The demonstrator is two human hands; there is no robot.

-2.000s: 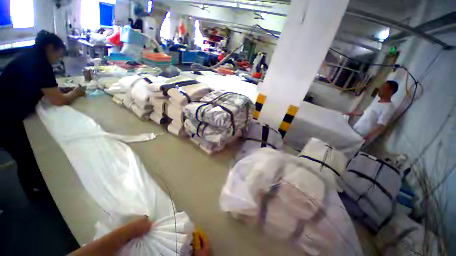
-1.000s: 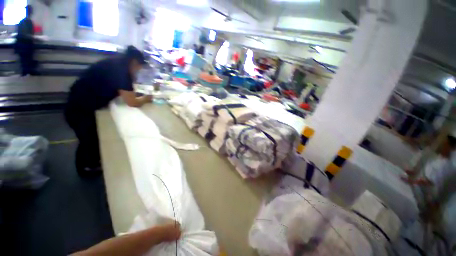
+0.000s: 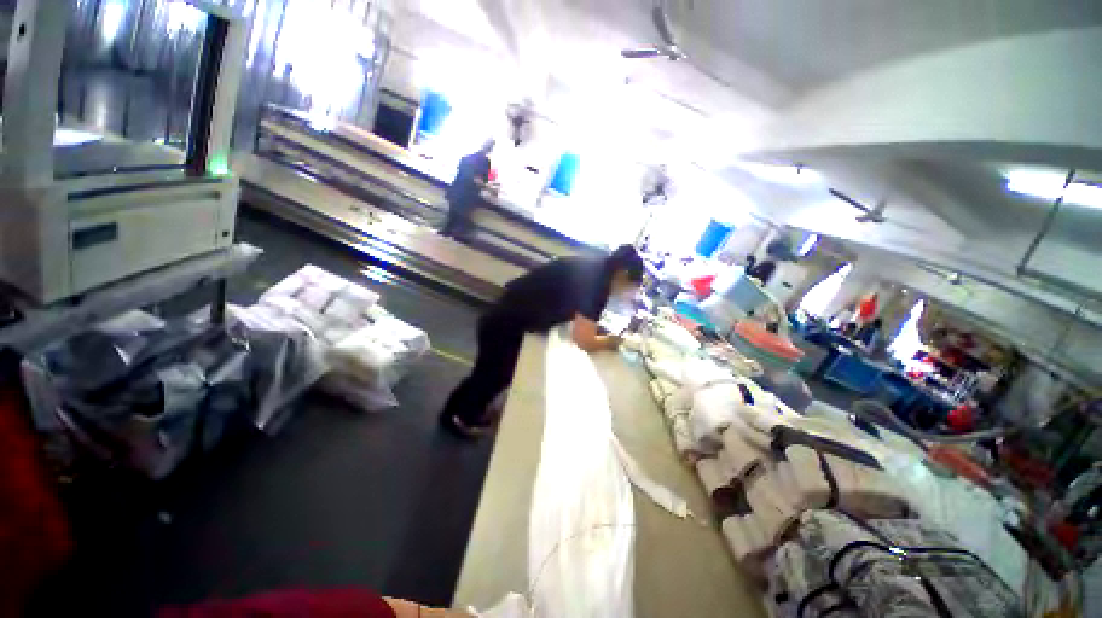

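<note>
The long white pleated fabric piece [image 3: 580,483] lies lengthwise along the beige-topped table [image 3: 496,507], from the far end down to the bottom edge. A narrow white fabric strip [image 3: 653,489] sticks out to its right. A thin dark curved line crosses the lower part of the white piece. At the bottom edge a red sleeve [image 3: 296,604] and a sliver of bare left forearm [image 3: 417,608] point towards the fabric's near end. My left hand is cut off by the edge. My right hand is out of the picture.
A person in dark clothes [image 3: 544,296] leans over the table's far end. Pale bundles [image 3: 773,483] and a grey-white printed bundle [image 3: 894,567] line the right side. Bagged bundles [image 3: 338,320] lie on the floor at left, near a cream machine [image 3: 121,235]. Another person stands by the long racks.
The view has swung left and up, so the table sits further right. My left hand, earlier at the gathered near end of the white fabric, has dropped out of the picture.
</note>
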